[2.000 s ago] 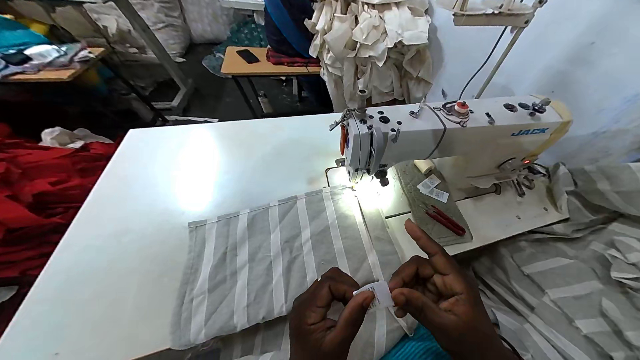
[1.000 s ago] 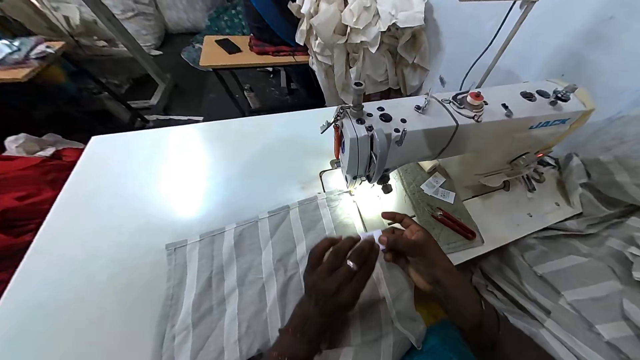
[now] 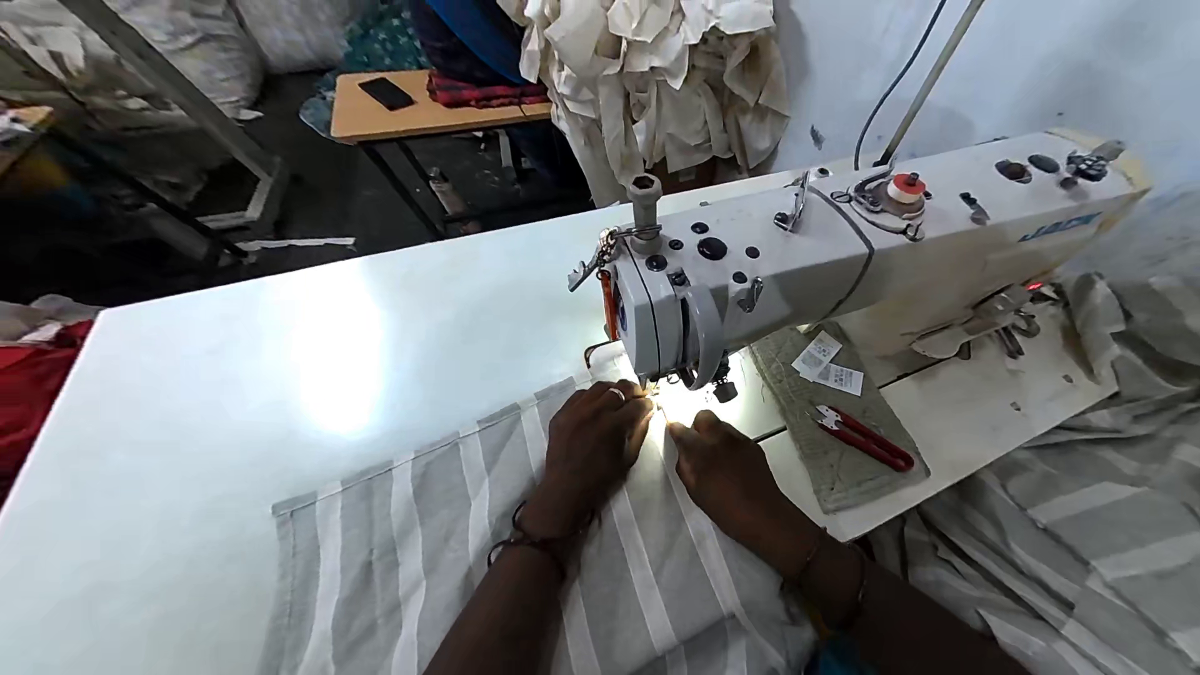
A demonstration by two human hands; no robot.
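A white Jack sewing machine (image 3: 750, 272) stands on the table, its lamp lighting the needle area. Grey-and-white striped fabric (image 3: 441, 525) lies flat with its upper edge near the presser foot. My left hand (image 3: 595, 436), with a ring on one finger, presses on the fabric just left of the needle. Close in front of the needle, my right hand (image 3: 727, 469) has its fingers bent at the fabric's edge; whether they pinch it is hard to tell in the glare. The small white label seen earlier cannot be made out now.
Red thread snips (image 3: 862, 438) and small printed labels (image 3: 828, 364) lie on a grey cloth pad (image 3: 825, 469) right of the needle. More striped fabric (image 3: 1059, 544) is heaped at the right. Behind stands a small wooden table (image 3: 441, 117) with a phone (image 3: 385, 93).
Both hands have moved forward from the near part of the fabric to the machine's needle. The white label held between my fingers two seconds ago is out of sight. The view has come closer to the machine.
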